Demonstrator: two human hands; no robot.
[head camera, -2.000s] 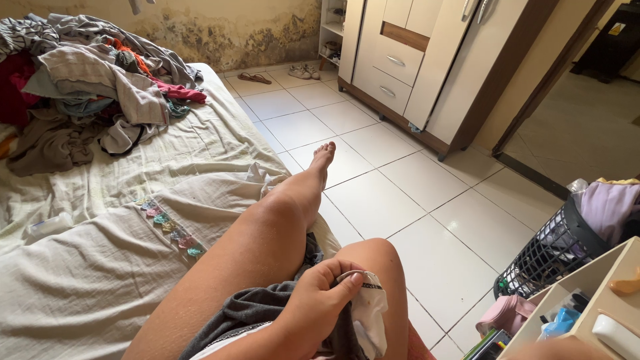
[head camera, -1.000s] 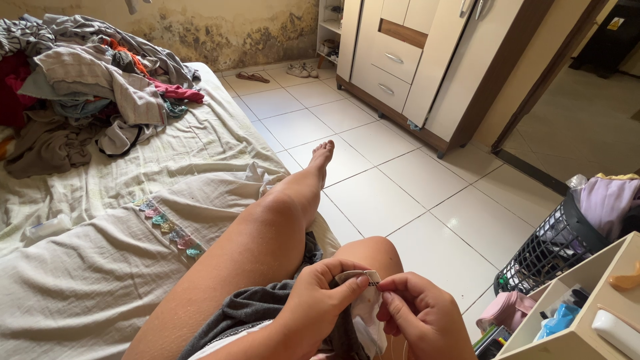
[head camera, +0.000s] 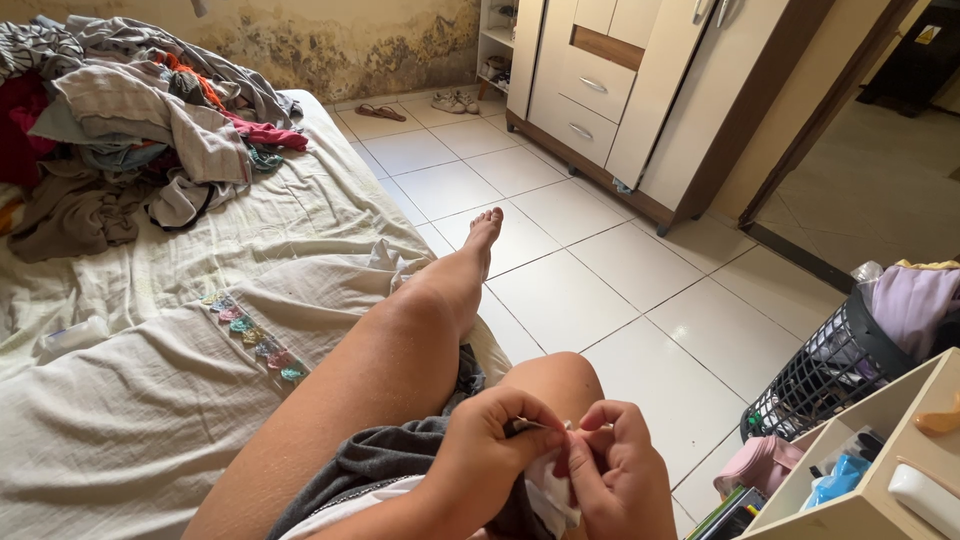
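A dark grey and white cloth garment (head camera: 390, 450) lies across the person's lap. My left hand (head camera: 495, 450) pinches its white edge between thumb and fingers above the bent knee. Close against it on the right, my right hand (head camera: 619, 469) grips the same white fabric (head camera: 551, 480) with thumb and forefinger. The fingertips of both hands nearly meet. Whether anything small, such as a needle, is between the fingers cannot be told.
A bed (head camera: 300, 187) on the left bears a heap of clothes (head camera: 150, 120) and a clear plastic bottle (head camera: 75, 337). At right stand a black laundry basket (head camera: 832, 367) and an open drawer unit (head camera: 885, 450). A wardrobe (head camera: 585, 97) is beyond the tiled floor.
My right hand, out of view two seconds ago, came to the white fabric beside my left hand. Both hands are now closer together, with the fabric bunched between their fingertips.
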